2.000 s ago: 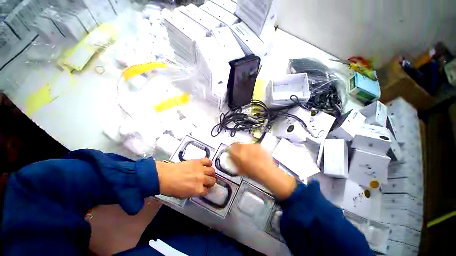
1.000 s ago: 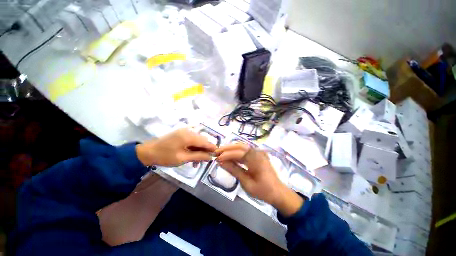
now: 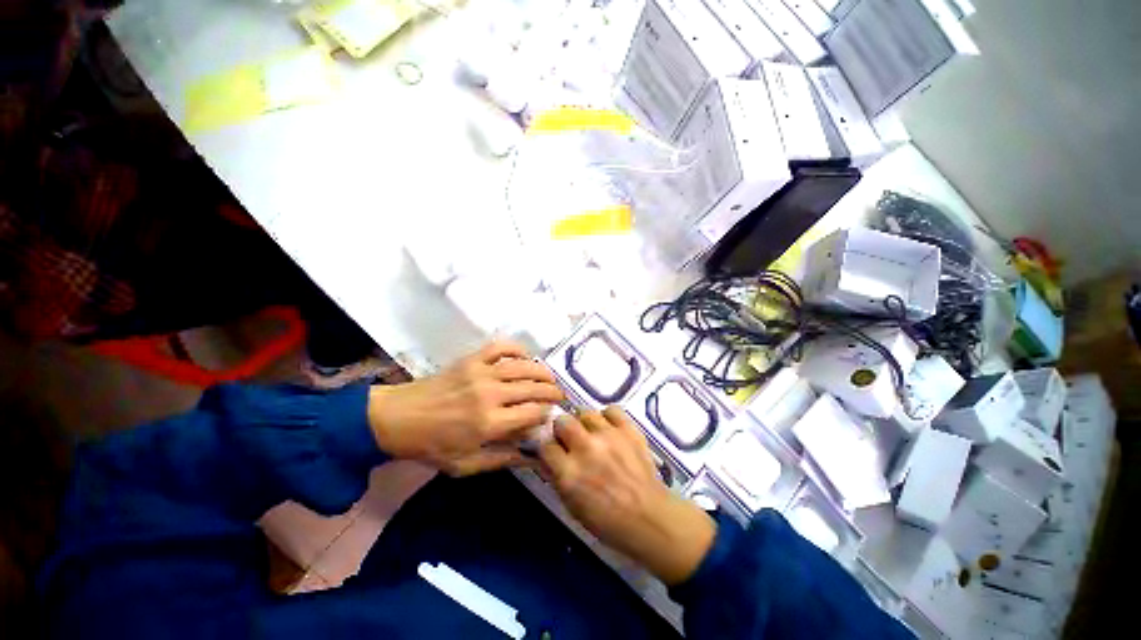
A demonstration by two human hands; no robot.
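My left hand (image 3: pixel 473 409) and my right hand (image 3: pixel 609 473) meet at the table's front edge, fingers bent over a small white item (image 3: pixel 546 429) that they mostly hide. Whether it is a case or a box part, I cannot tell. Just beyond them, a box base with tray (image 3: pixel 596 361) holds a white case ringed by a black cable. A second such box base (image 3: pixel 677 414) lies to its right. More box bases with white trays (image 3: pixel 748 463) follow to the right. A loose tangle of black charging cables (image 3: pixel 726 323) lies behind them.
Jumbled white box lids (image 3: pixel 935 476) lie at right. White boxes (image 3: pixel 743 144) stand at the back, a dark-screened device (image 3: pixel 783 220) leaning on them. A clear bag with yellow-orange strips (image 3: pixel 592 223) lies behind my hands. A red stool (image 3: pixel 207 359) is at left.
My view has turned, so the table's things sit further right. My hands have gone from touching fingertips above the box bases to closing around a small white item at the edge.
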